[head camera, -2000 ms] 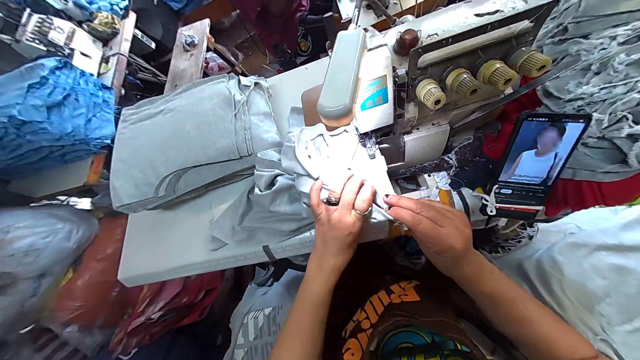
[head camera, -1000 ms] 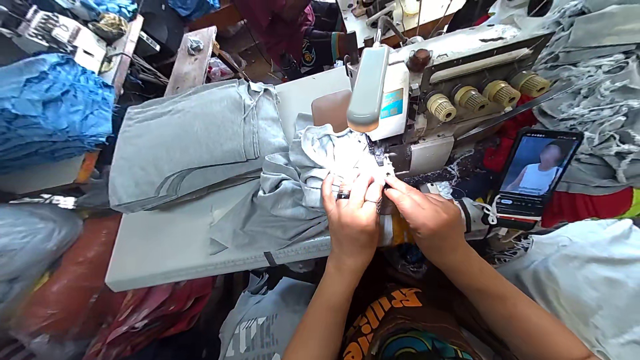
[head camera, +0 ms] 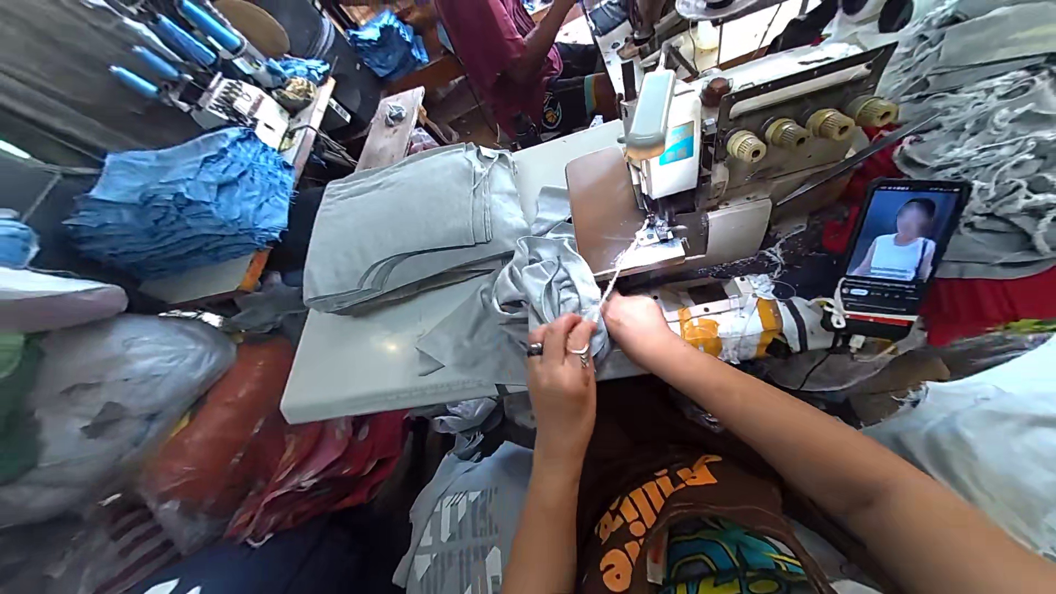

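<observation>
Bunched grey fabric [head camera: 549,276] lies on the sewing machine table, in front of the overlock sewing machine [head camera: 747,124]. My left hand [head camera: 563,363], with rings on its fingers, grips the near edge of this fabric. Close beside it on the right, my right hand [head camera: 639,326] is closed on the fabric's right edge, its fingertips partly hidden. From there a thin strand of thread chain [head camera: 620,268] runs up to the lit presser foot [head camera: 657,231]. The fabric is apart from the foot, to its lower left.
Folded grey fabric pieces [head camera: 404,223] are stacked on the white table [head camera: 363,388]. A phone [head camera: 899,247] stands at the right, near grey scraps [head camera: 990,157]. Blue fabric pieces [head camera: 190,198] are piled at the left. A co-worker in a dark red shirt [head camera: 487,49] is beyond the table.
Both hands have drawn the bunched fabric from the presser foot toward my body and the left. The brown plate and the thread strand now show. The view has shifted.
</observation>
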